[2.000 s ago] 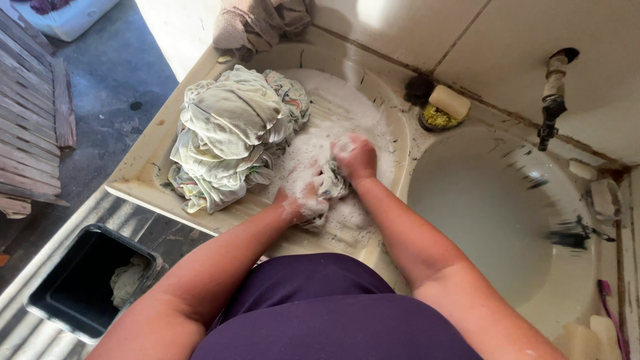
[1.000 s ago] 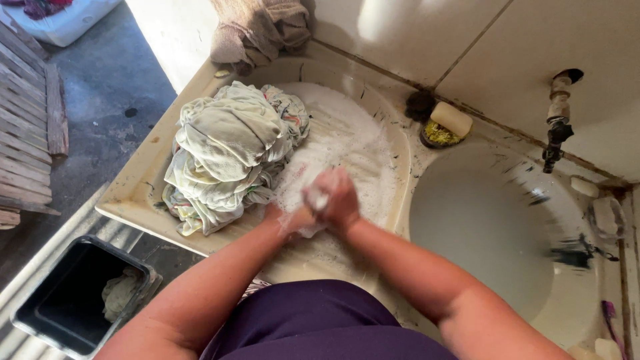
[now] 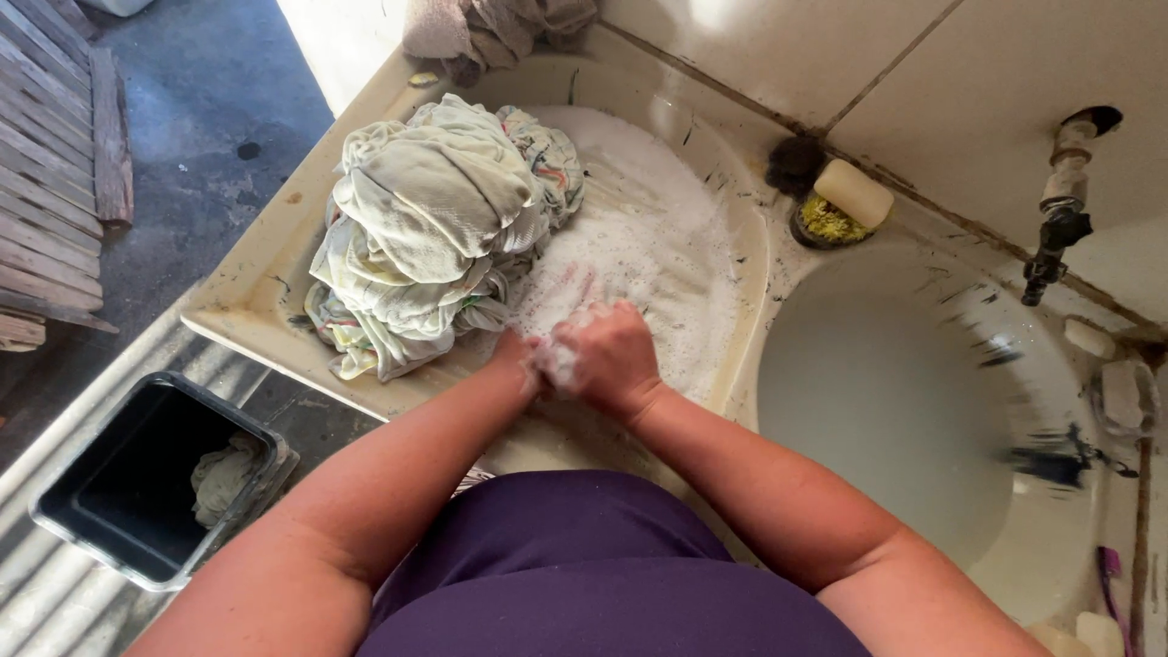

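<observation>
My left hand (image 3: pixel 523 363) and my right hand (image 3: pixel 607 358) meet in white suds (image 3: pixel 662 210) on the ribbed washboard part of a cream laundry sink (image 3: pixel 274 301). My right hand is curled into a fist, with foam over its fingers. Most of my left hand is hidden behind it and the foam. Any cloth between them cannot be made out. Just left of my hands lies a heap of wet, pale cloths (image 3: pixel 438 201), twisted together, some with coloured marks.
Cloudy water (image 3: pixel 876 401) fills the round basin at right, below a wall tap (image 3: pixel 1058 219). A soap bar (image 3: pixel 853 193) rests on a yellow scrubber (image 3: pixel 826 222). A black bin (image 3: pixel 119 493) holding a cloth stands lower left; a brown towel (image 3: pixel 493 32) hangs at the back corner.
Two seconds ago my hands were apart with a pale, soapy cloth between them; now they are together, nearer the sink's front edge. The cloth heap has stayed in place.
</observation>
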